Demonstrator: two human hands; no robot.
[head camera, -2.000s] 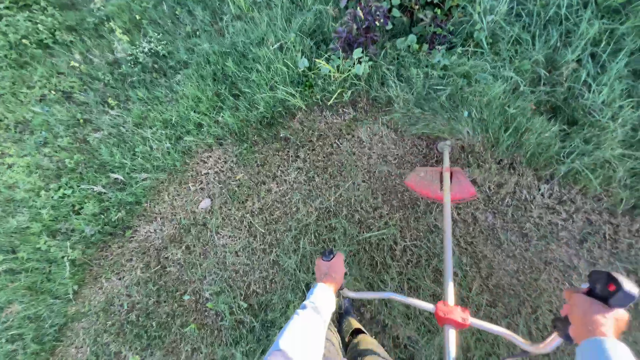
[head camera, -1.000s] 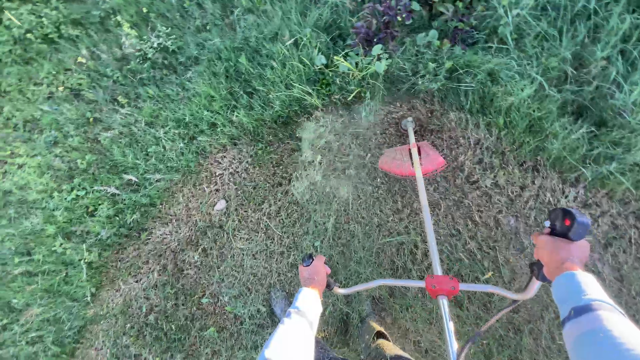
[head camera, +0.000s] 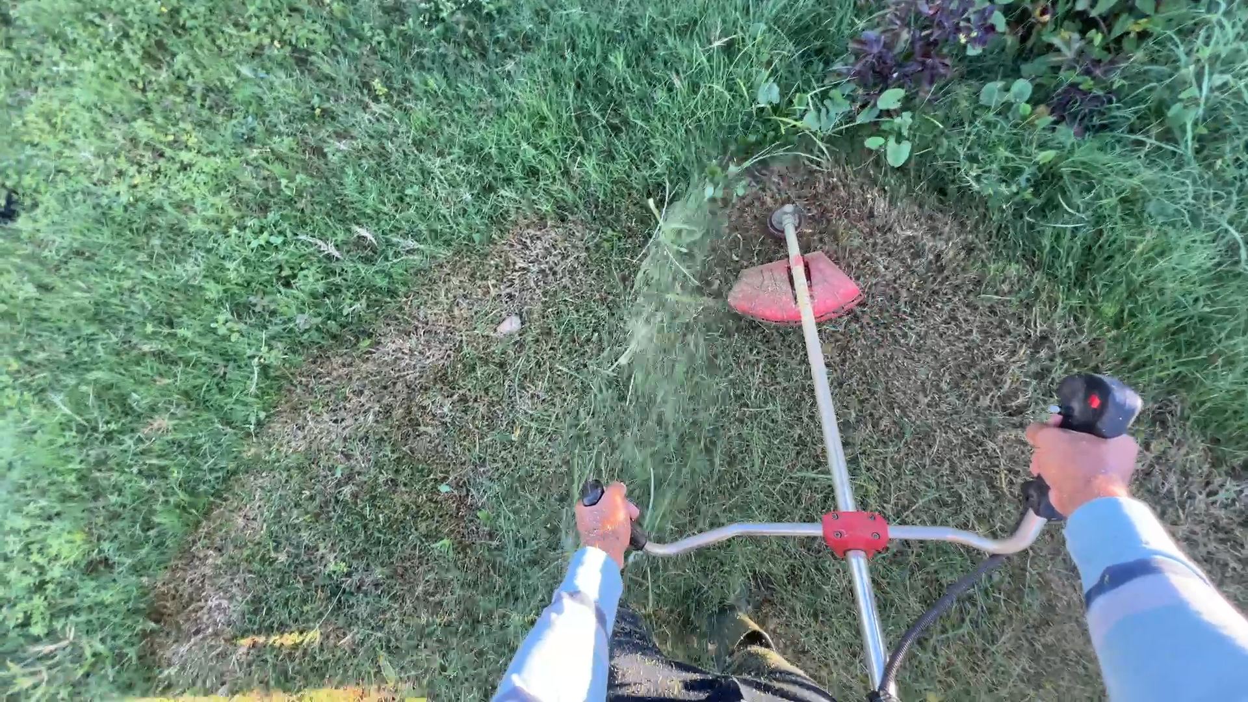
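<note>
My left hand (head camera: 605, 522) is closed round the black left grip of a brush cutter's handlebar (head camera: 741, 531). On the other side my right hand (head camera: 1082, 463) holds the black throttle grip (head camera: 1100, 405), which has a red button. A red clamp (head camera: 855, 533) joins the handlebar to the metal shaft (head camera: 829, 419). Toward the far end sits the red debris guard (head camera: 795, 289), with the cutting head (head camera: 785, 219) just beyond it, over short brown grass. Blurred green clippings (head camera: 673, 331) fly left of the guard.
Tall grass (head camera: 585, 107) borders the cut patch at the far side, left and right. A purple-leaved plant (head camera: 902, 54) grows beyond the cutting head. A small pale stone (head camera: 508, 326) lies on the cut ground at left. My trousers (head camera: 682, 673) show at the bottom.
Two seconds ago the cutting head was farther right relative to the purple plant; it has swung left. Clippings, not visible in the earliest frame, now spray beside the guard. Both hands keep their grips.
</note>
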